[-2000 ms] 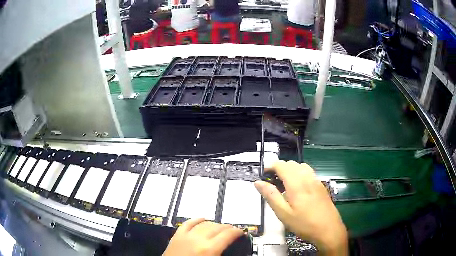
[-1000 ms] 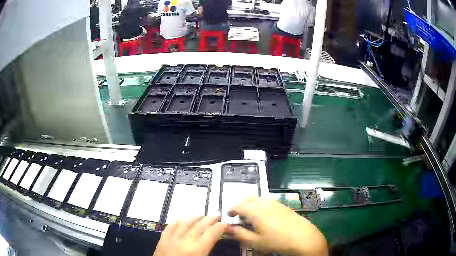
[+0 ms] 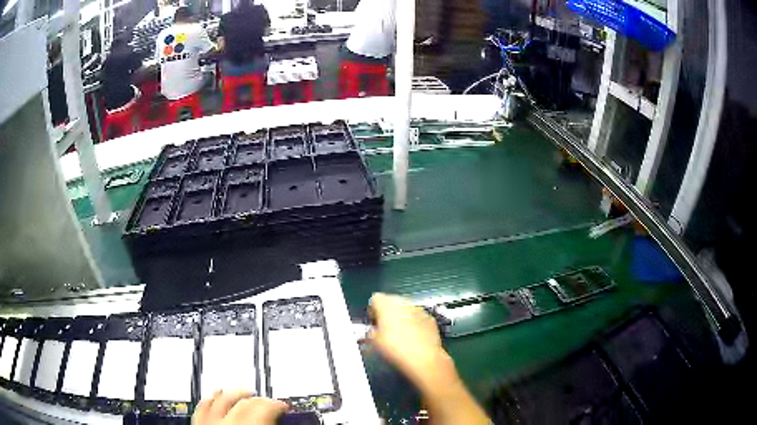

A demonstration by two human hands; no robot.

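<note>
Black phone middle frames (image 3: 228,353) stand side by side on the pale infeed track (image 3: 353,365), their windows white. The rightmost frame (image 3: 299,353) has a small gap from its neighbour. My left hand (image 3: 236,408) is at the near edge below these frames, cut off by the bottom edge; its fingertips are by a dark bar, and its grip is hidden. My right hand (image 3: 411,340) is right of the track, fingers curled, at the left end of a row of open metal frames (image 3: 490,311) on the green surface. Whether it holds one is unclear.
A stack of black trays (image 3: 257,228) stands behind the track, with a dark sheet in front. A dark tray (image 3: 598,365) lies at the lower right. A white post (image 3: 402,124) rises behind. People sit on red stools at the back.
The view has turned right. My right hand has let go of the rightmost middle frame and moved right, off the track. That frame now lies closer to the row. My left hand stays at the near edge.
</note>
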